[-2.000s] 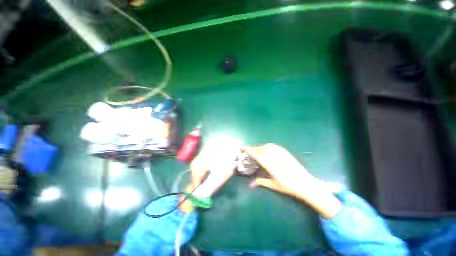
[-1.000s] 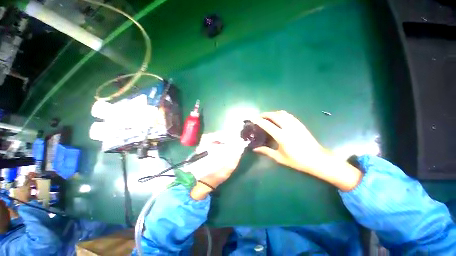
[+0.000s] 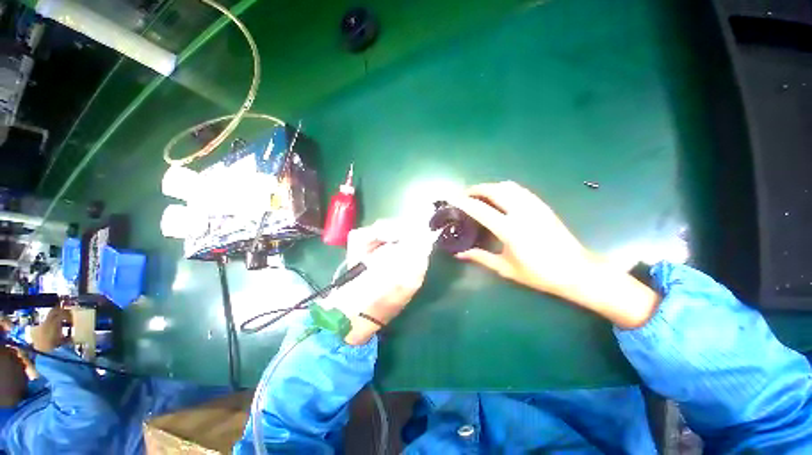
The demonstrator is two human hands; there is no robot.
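Observation:
My right hand (image 3: 543, 244) holds a small round black part (image 3: 456, 233) between thumb and fingers, its detailed face showing. My left hand (image 3: 385, 277) holds a white corded handpiece like a pen, its tip at the face of the black part. The handpiece barrel is washed out by glare and partly hidden by my fingers. Its green rear end (image 3: 329, 320) shows at my left wrist, with a clear tube (image 3: 267, 382) and a black cable (image 3: 267, 317) running from it. A red squeeze bottle (image 3: 340, 216) stands or lies just beyond my left hand.
A control box (image 3: 298, 191) with white cylinders sits at left, a yellowish hose (image 3: 256, 75) behind it. A spare black part (image 3: 359, 30) is at the back. A tiny piece (image 3: 591, 185) lies right. A black tray (image 3: 779, 160), blue bin (image 3: 121, 274), cardboard box (image 3: 200, 430) and neighbour's arm (image 3: 67, 382) show.
The view has turned and shifted, so the tray is further right and partly cut off. The handpiece tip now shows more clearly at the black part. Both hands keep their holds since one second ago.

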